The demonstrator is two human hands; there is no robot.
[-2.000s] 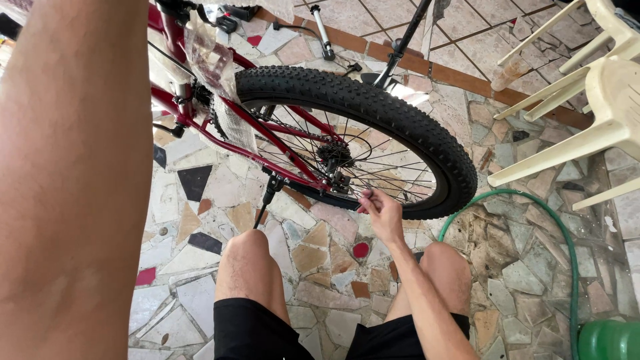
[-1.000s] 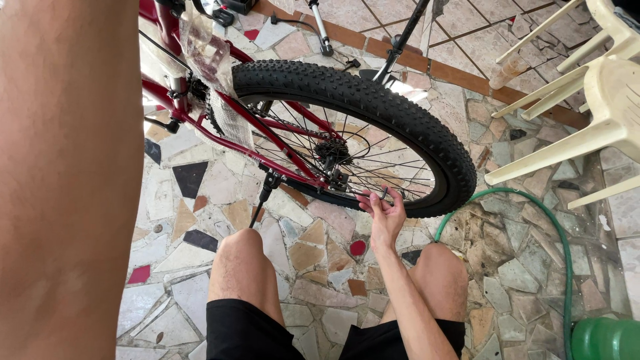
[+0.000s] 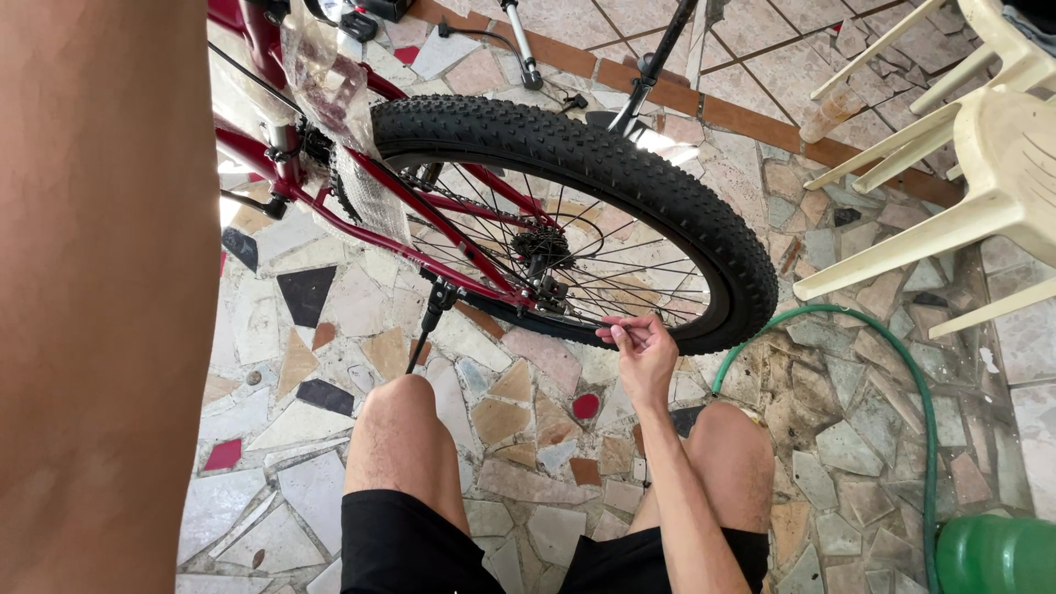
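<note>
My right hand (image 3: 645, 356) is at the lower side of the rear wheel, its thumb and fingers pinched on a thin dark part near the rim; what exactly it is I cannot tell. The bicycle's black knobby tire (image 3: 577, 157) spans the middle of the view. The rear cassette (image 3: 540, 247) and hub lie left of the hand, with the rear derailleur (image 3: 549, 290) between. A red frame (image 3: 388, 247) has bubble wrap (image 3: 371, 198) on it. A black kickstand (image 3: 433, 318) hangs from the frame. My left arm fills the left edge; its hand is outside the view.
Cream plastic chairs (image 3: 990, 181) stand at right. A green hose (image 3: 920, 388) curves beside a green plastic container (image 3: 998, 554). Behind the wheel are a hand pump (image 3: 521, 41) and a black stand pole (image 3: 656, 66). My knee (image 3: 404, 404) is close to the kickstand.
My right hand stays by the lower rim, and its fingers have shifted their hold slightly. The bicycle has not plainly moved.
</note>
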